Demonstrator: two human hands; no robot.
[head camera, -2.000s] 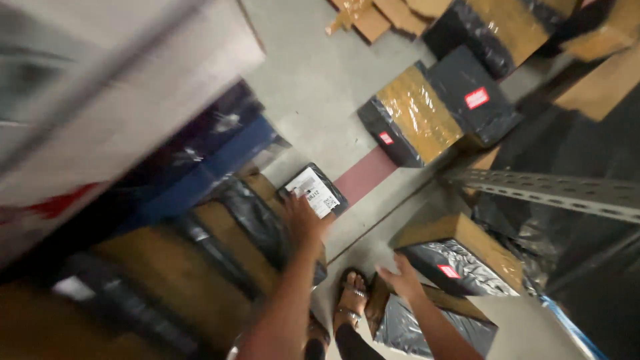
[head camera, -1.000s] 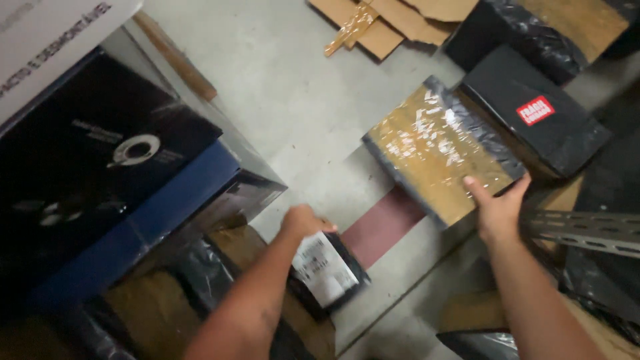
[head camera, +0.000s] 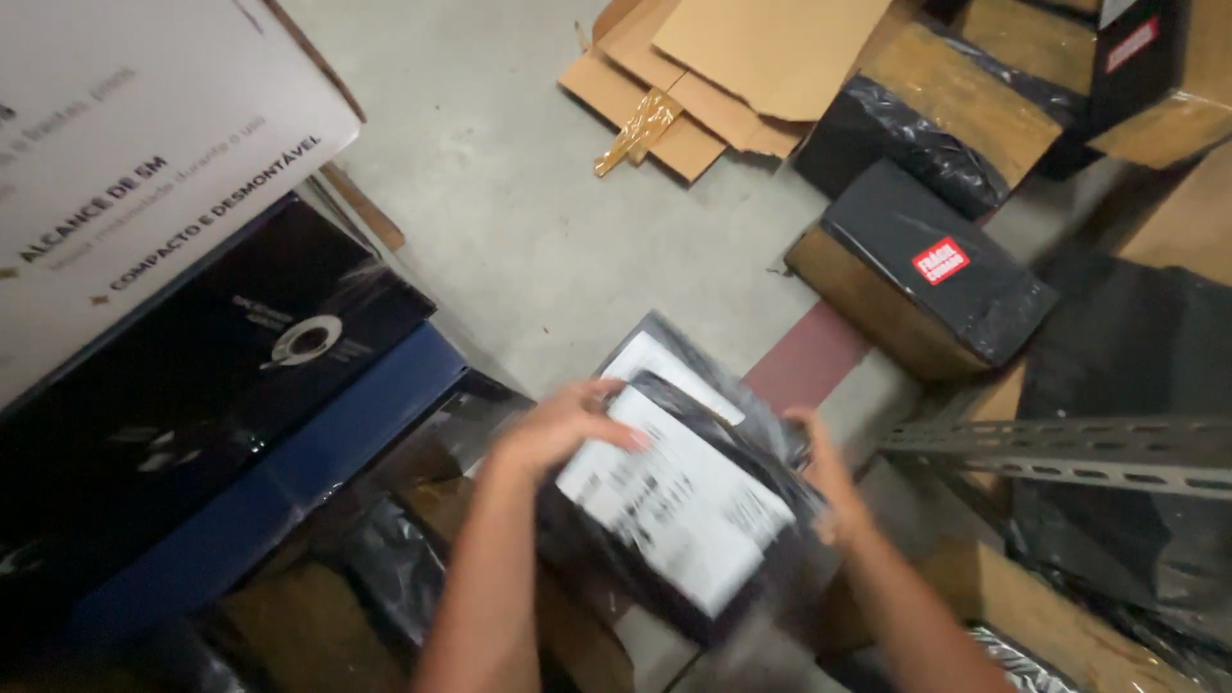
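My left hand (head camera: 568, 428) grips the left edge of a small black-wrapped package (head camera: 674, 500) that bears a white printed label, with the thumb over the label. Just behind that package is a larger box in dark wrap (head camera: 674, 337), also with a white label. My right hand (head camera: 818, 481) holds the right side of this larger box, its fingers blurred by motion. The two packages touch or overlap between my hands, above the floor. Their undersides are hidden.
A black-topped box with a red sticker (head camera: 938, 260) lies at right, near more wrapped boxes (head camera: 962, 106). Flattened cardboard (head camera: 703, 77) lies at the top. Large printed cartons (head camera: 173, 164) stand at left. A perforated metal shelf beam (head camera: 1068, 452) juts in at right.
The taped box that my right hand touched beside the red-stickered box has left that spot and is now between my hands. The small labelled package has come up against it in my left hand.
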